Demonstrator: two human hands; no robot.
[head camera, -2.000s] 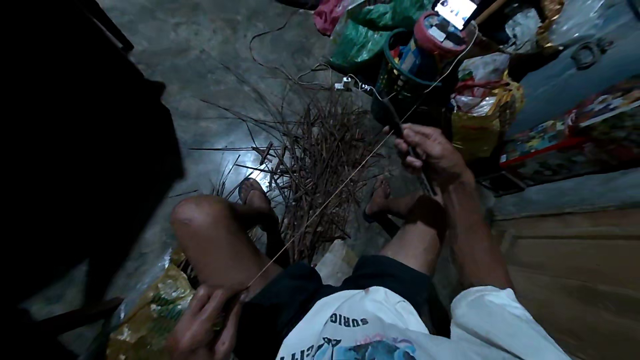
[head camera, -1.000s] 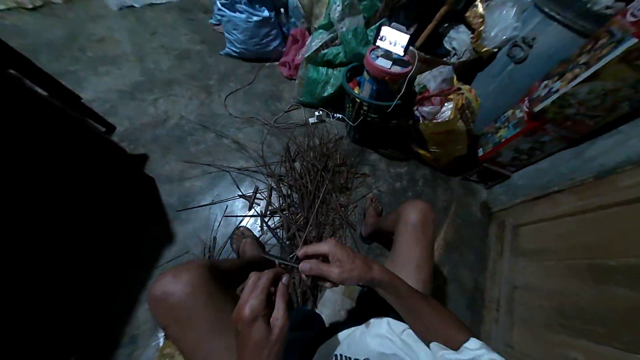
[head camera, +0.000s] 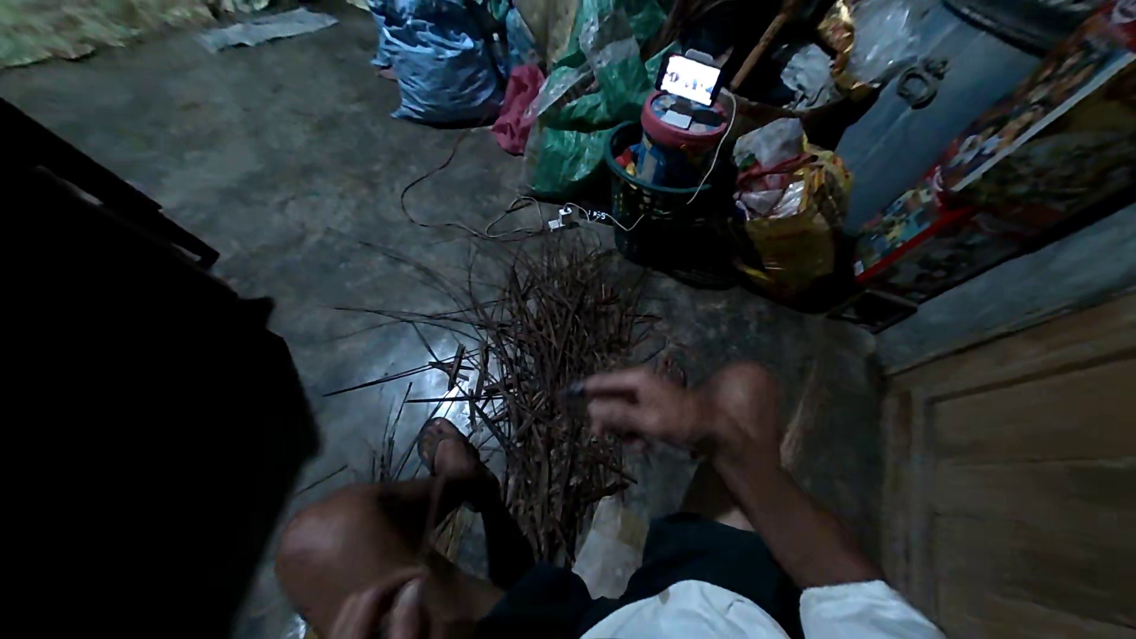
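Note:
My right hand (head camera: 641, 406) is held over the right side of a pile of thin brown stalks or sticks (head camera: 559, 355) on the floor. Its fingers are curled, and a small dark piece of something shows at the fingertips; blur hides what it is. Low in the view, my left hand (head camera: 382, 612) is partly cut off by the bottom edge, beside my left thigh. A thin strip (head camera: 433, 515) rises faintly just above its fingers. The pile lies between my feet.
A dark bulky shape (head camera: 142, 399) fills the left. Ahead stand a blue bag (head camera: 444, 67), green plastic bags (head camera: 568, 160), a basket (head camera: 621, 169) holding a tub with a lit phone (head camera: 690, 80), and a yellow bag (head camera: 790, 240). A cable (head camera: 444, 224) crosses the floor; a wooden panel (head camera: 1029, 461) is at right.
One second ago my hands were close together over the near end of the pile. Now they are apart: the right has moved forward and right, the left back toward my body.

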